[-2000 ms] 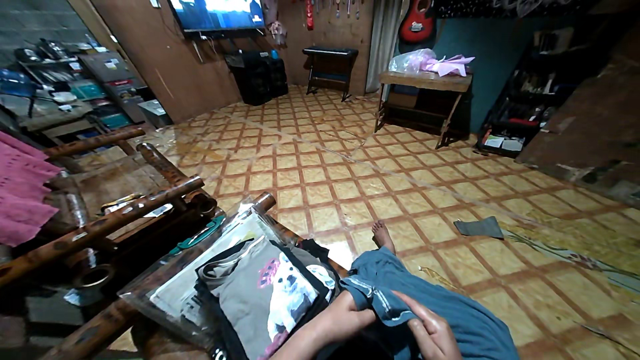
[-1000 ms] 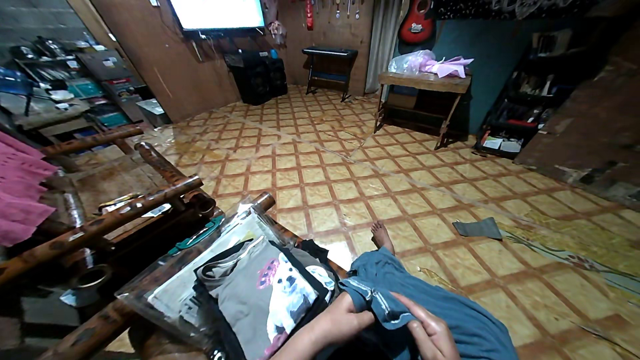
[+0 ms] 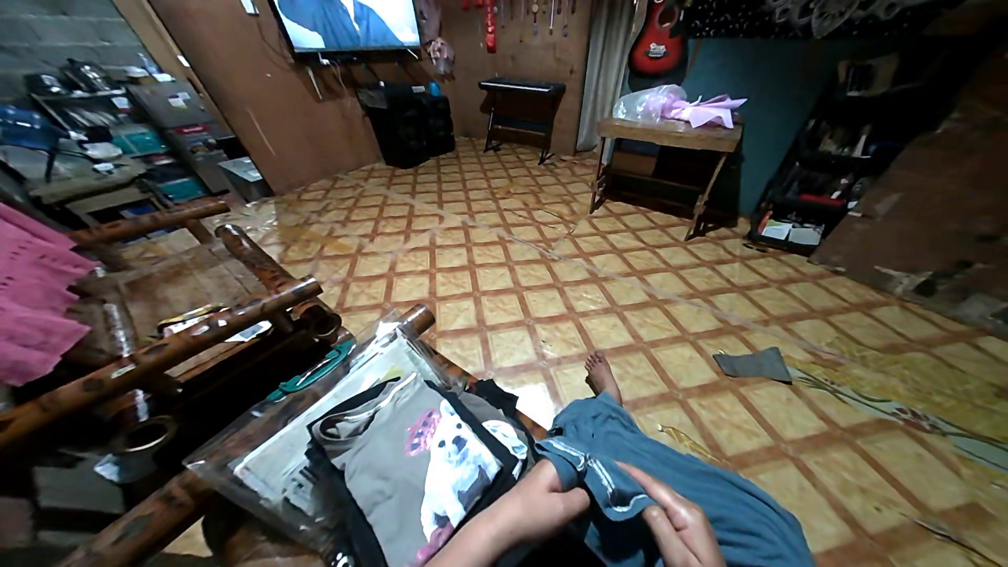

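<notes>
Blue-grey cloth [image 3: 701,488] with a light stitched seam lies over my lap and leg. My left hand [image 3: 551,500] is closed on the seam's left part, and my right hand [image 3: 681,516] pinches its right end between thumb and fingers. A folded grey shirt [image 3: 386,472] with a white dog print rests to the left of my left hand, on dark cloth. Beneath and beside it lies a clear plastic bag [image 3: 268,472] with flat pale contents. Teal-handled scissors or a similar tool [image 3: 315,370] sit at the bag's upper edge. My bare foot [image 3: 600,374] shows beyond the cloth.
Bamboo furniture rails [image 3: 157,358] fill the left side, with pink cloth [image 3: 35,291] at the edge. A grey cloth piece [image 3: 754,365] lies on the tiled-pattern floor [image 3: 504,299] at right. Farther off stand a wooden table [image 3: 669,135], a keyboard on a stand [image 3: 521,85] and black speakers [image 3: 405,122].
</notes>
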